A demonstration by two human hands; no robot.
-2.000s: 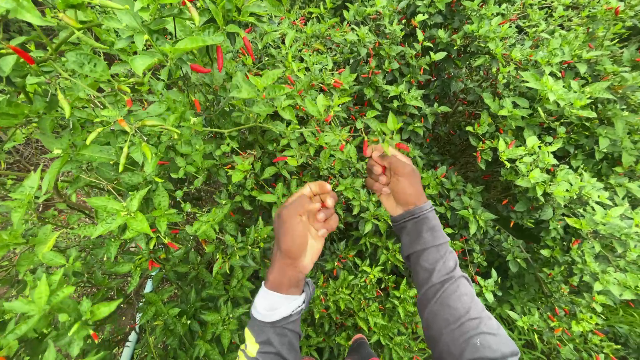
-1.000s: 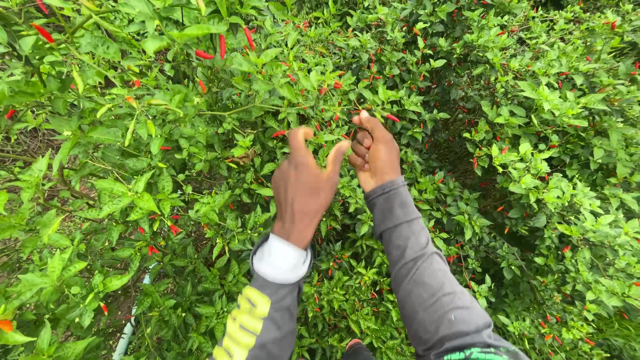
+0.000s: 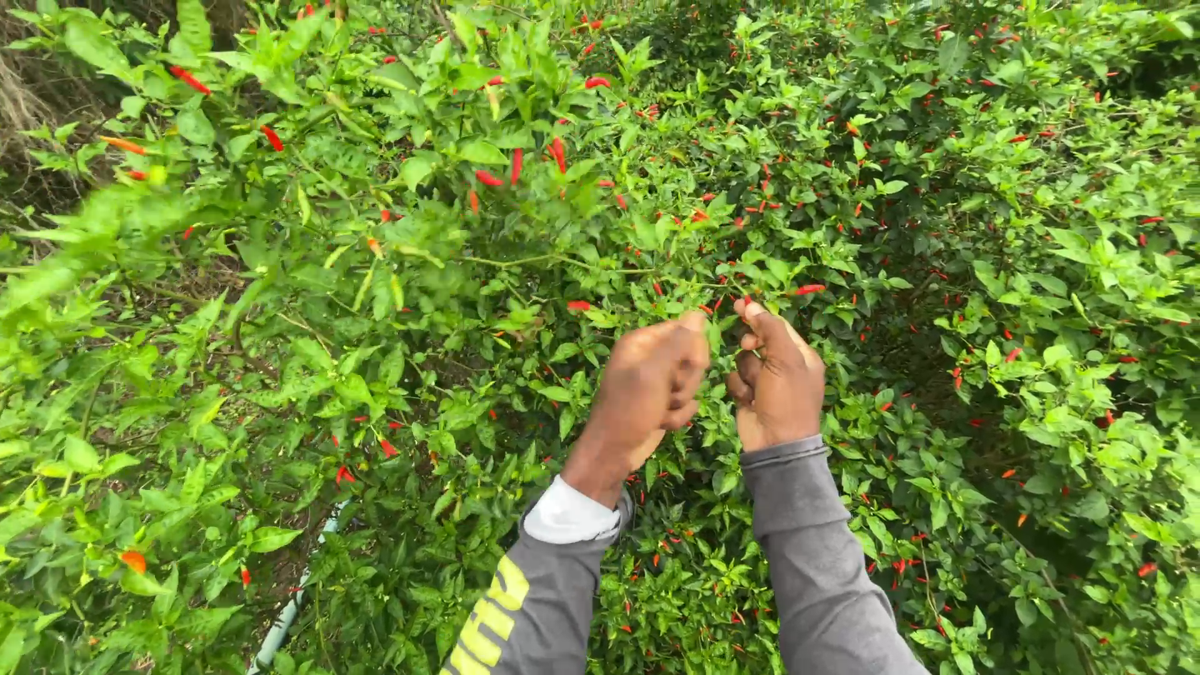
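Note:
Both hands are close together over a chili pepper plant [image 3: 600, 272] that bears small red peppers. My left hand [image 3: 647, 394], slightly blurred, is curled with its fingertips near a thin stem; whether it holds anything is hidden. Just to its right, my right hand [image 3: 776, 375] has its thumb and index finger pinched at a small red pepper among the leaves, though the grip itself is too small to make out. A red chili pepper [image 3: 809, 290] sticks out just above the right fingertips. Another red pepper [image 3: 579, 306] hangs to the upper left of my left hand.
Dense chili bushes with red, orange and green peppers surround both hands. A long thin branch [image 3: 525, 262] runs across above my left hand. At the lower left a pale pipe or hose [image 3: 286, 614] lies under the foliage. Dry brush [image 3: 33, 112] shows at the upper left.
My left hand was spread open a second ago and is now curled beside the right. The right hand stays by the same part of the plant. The view has shifted somewhat.

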